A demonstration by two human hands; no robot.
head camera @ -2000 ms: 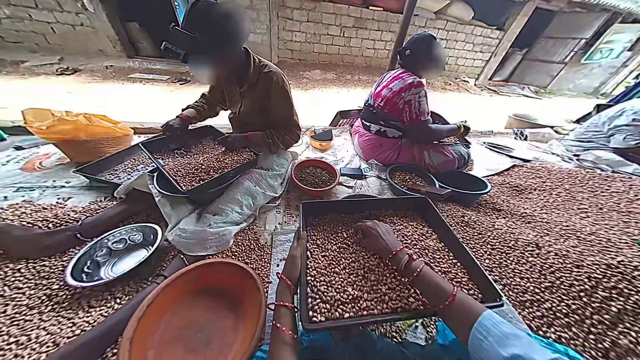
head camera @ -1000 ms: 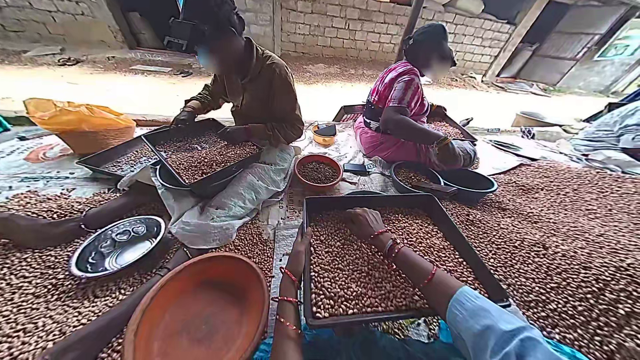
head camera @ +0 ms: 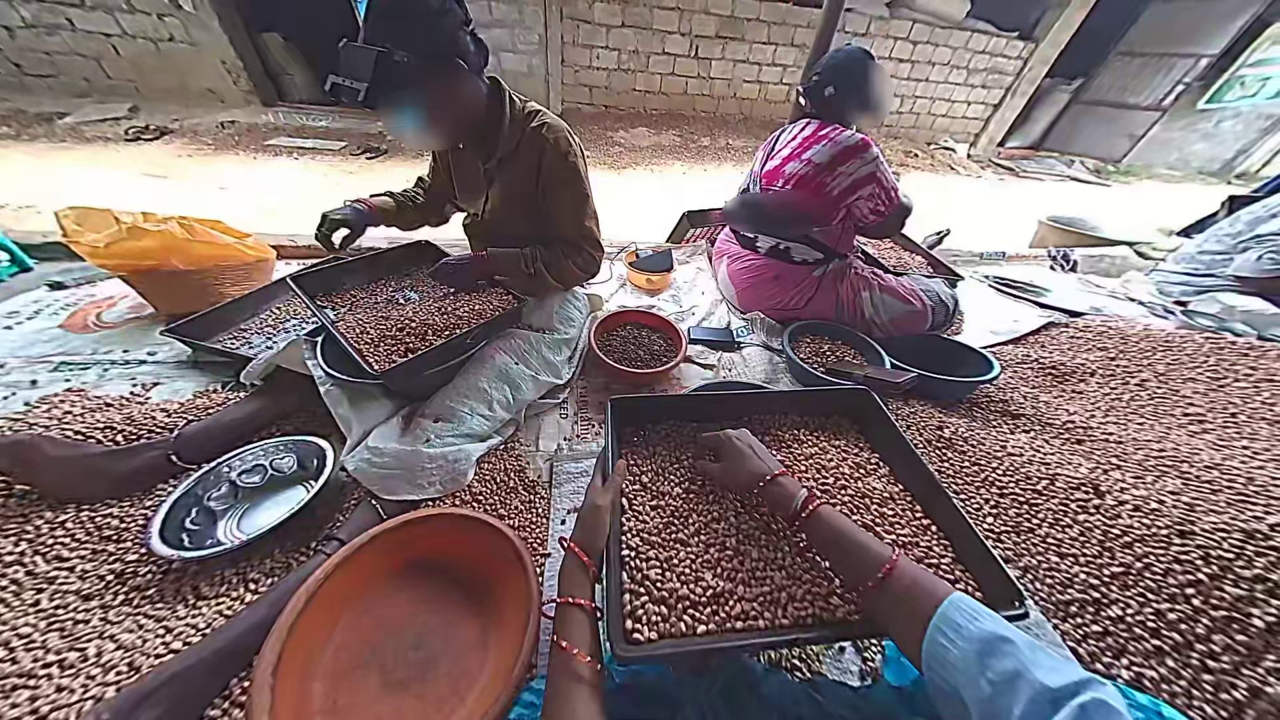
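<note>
A black rectangular tray (head camera: 810,640) full of brown nuts or seeds (head camera: 730,560) lies tilted before me. My left hand (head camera: 600,495) grips its left rim, the thumb at the inner side of the wall. Inside the tray, toward its upper left, my right hand (head camera: 738,460) rests on the nuts with fingers bent down; whether a nut is between the fingertips cannot be seen. Red beaded bangles circle both wrists. Left of the tray stands an orange-brown clay-coloured bowl (head camera: 400,610), with nothing in it.
Piled nuts (head camera: 1140,450) spread right and left. Beyond the tray are a red bowl of darker nuts (head camera: 638,345), a phone-like device (head camera: 712,338) and two dark basins (head camera: 940,365). A steel basin (head camera: 245,495) lies left. Two people sit ahead; one holds a tray (head camera: 410,310).
My right hand has moved from the tray's far edge back toward me over the last second. The co-worker at left has lifted a gloved hand off their tray. My left hand stays on the rim.
</note>
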